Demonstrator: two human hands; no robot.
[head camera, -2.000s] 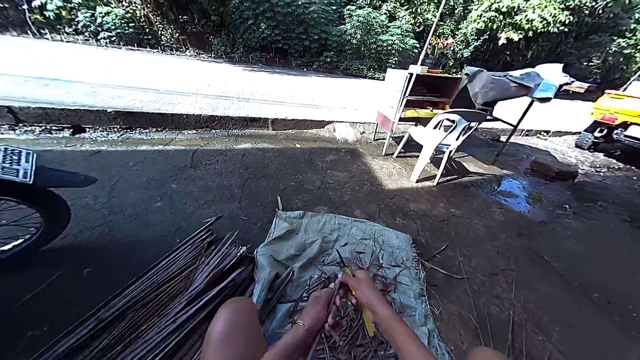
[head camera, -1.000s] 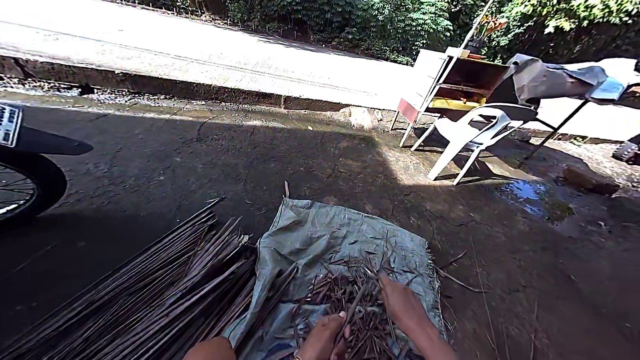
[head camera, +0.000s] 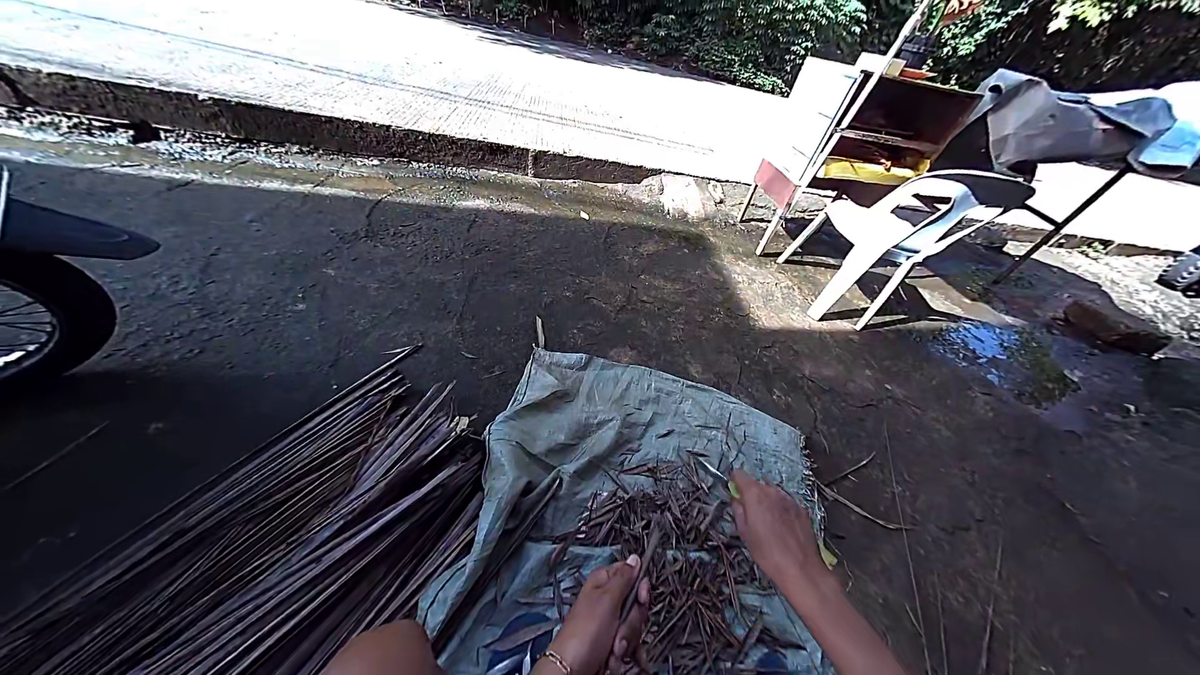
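Note:
My left hand (head camera: 607, 609) is closed around a strip of dried palm leaf (head camera: 649, 562) that points up and away from me. To its upper right, my right hand (head camera: 773, 525) grips a knife (head camera: 714, 471) with a yellow-green handle, its blade pointing up and left. Both hands are over a woven plastic sack (head camera: 600, 403) spread on the ground. Short brown leaf pieces (head camera: 689, 591) lie heaped on the sack, beneath and between my hands. Left of the sack rests a big bundle of long dried palm leaves (head camera: 309, 525).
A motorcycle's front wheel (head camera: 56, 319) stands at the left. Farther off at the right are a white plastic chair (head camera: 891, 230), a wooden cabinet (head camera: 891, 131) and a cloth-draped table (head camera: 1069, 131). A puddle (head camera: 1008, 356) lies beyond the sack's right side, and a concrete curb (head camera: 375, 141) edges the road.
My hands were close together two seconds ago and are now apart, the right one farther up and right with the knife. The view has tilted and turned.

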